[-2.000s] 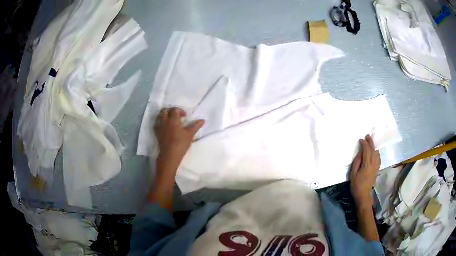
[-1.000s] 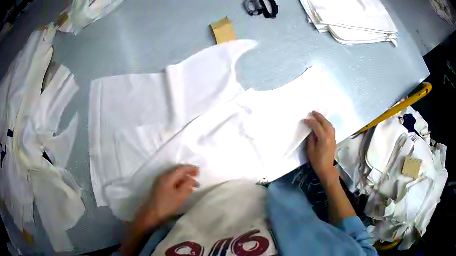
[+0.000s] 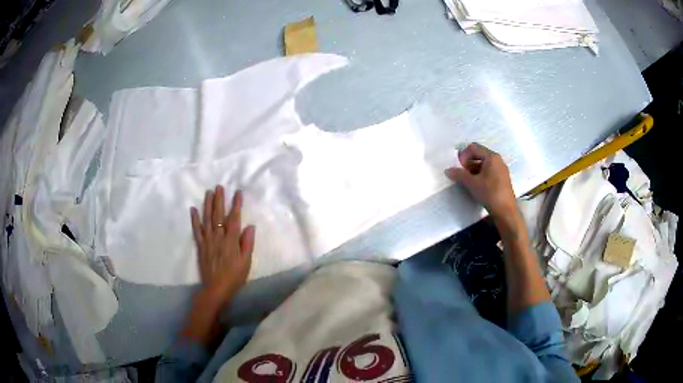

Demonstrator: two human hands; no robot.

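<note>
A white garment panel [image 3: 352,168] lies on the grey-blue table [image 3: 359,82], its curved cut-out facing the far side. Its upper layer is spread towards me with a few wrinkles near the middle. My left hand [image 3: 222,243] lies flat on the panel's left part, palm down, fingers apart. My right hand [image 3: 483,176] is at the panel's right end, fingers curled with the fingertips at the cloth edge. Whether the fingers pinch the cloth is hard to tell.
White panels [image 3: 45,164] are layered along the left. A folded white pile [image 3: 532,26] lies at the far right. A tan piece [image 3: 300,37] touches near the panel's far edge. Black shears handles [image 3: 373,6] are cut off at the top. White cloth [image 3: 599,277] heaps beyond the yellow rail [image 3: 599,155].
The near layer has been spread flatter over the left part. My left hand has moved up onto the cloth and opened flat. My right hand's fingers have curled at the right end. The view has shifted.
</note>
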